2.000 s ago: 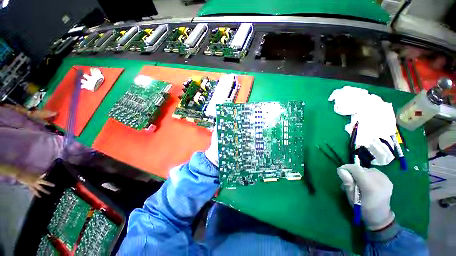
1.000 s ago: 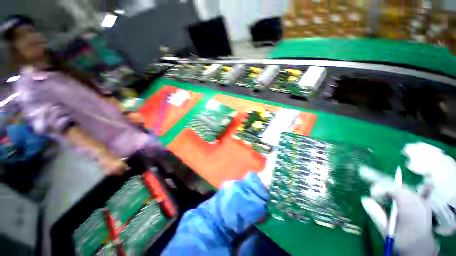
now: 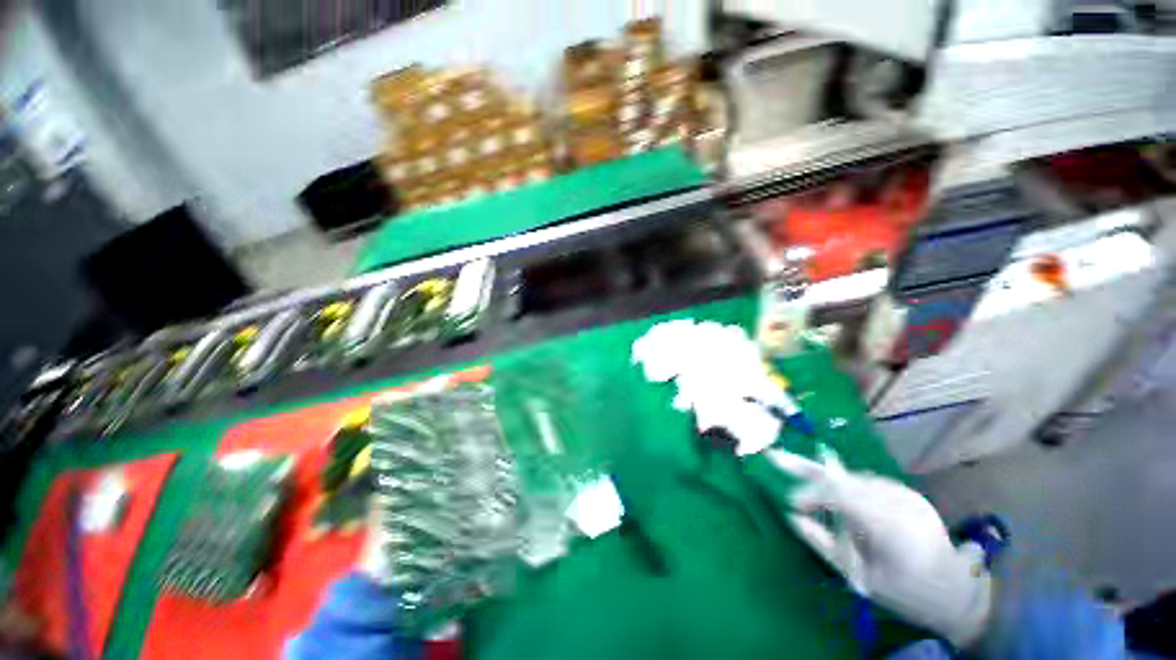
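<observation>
The view is blurred. A large green control board (image 3: 445, 496) is held up left of centre, over the mat. My left hand (image 3: 374, 554), in a white glove, grips its left edge and is mostly hidden behind it. My right hand (image 3: 903, 548), white-gloved, is at the lower right, away from the board. A blue pen end (image 3: 864, 625) shows below its palm; the pen's barrel blurs into the glove. A white crumpled cloth heap (image 3: 709, 374) lies on the green mat (image 3: 684, 587), with a blue-ended pen (image 3: 800, 422) at its edge.
Another green board (image 3: 226, 529) lies on a red pad (image 3: 194, 632). A power board (image 3: 346, 477) is partly hidden behind the held board. Power boards in carriers (image 3: 361, 322) line the conveyor behind. A dark stick (image 3: 645, 548) lies on the mat. A bottle (image 3: 783, 310) stands beyond the cloth.
The camera view has swung right, showing white machines and stacked boxes. The other person and the black bin have left the view. The board is still held up in my left hand.
</observation>
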